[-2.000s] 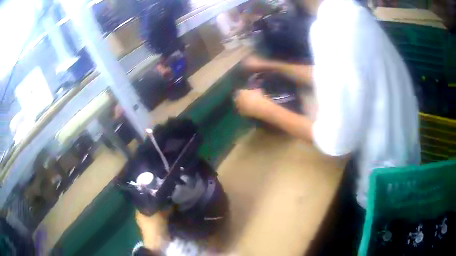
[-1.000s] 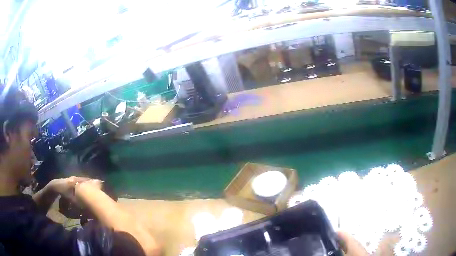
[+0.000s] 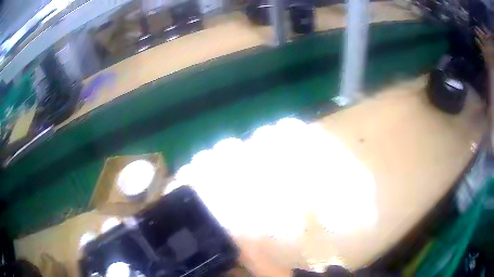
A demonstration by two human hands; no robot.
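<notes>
An open black housing (image 3: 187, 238) lies tilted at the lower left, with a small white disc (image 3: 118, 269) at its near left part. A blurred hand, which looks like my left hand (image 3: 250, 258), is at the housing's right edge and seems to hold it; its fingers are mostly hidden. A washed-out skin-toned shape, which looks like my right hand (image 3: 315, 246), is at the near edge of the glaring white gear pile (image 3: 271, 178). Its fingers and anything in them cannot be made out.
A cardboard box (image 3: 103, 189) with a round white tub (image 3: 136, 177) stands behind the housing. A green conveyor (image 3: 227, 108) runs behind the bench (image 3: 401, 146). A metal post (image 3: 355, 54) rises at the belt. A round black unit (image 3: 448, 92) and part of a person are at right.
The view has swung right since one second ago, so box, housing and gear pile sit further left. The skin-toned shape at the pile shows more now. The neighbour's face at left is out of view.
</notes>
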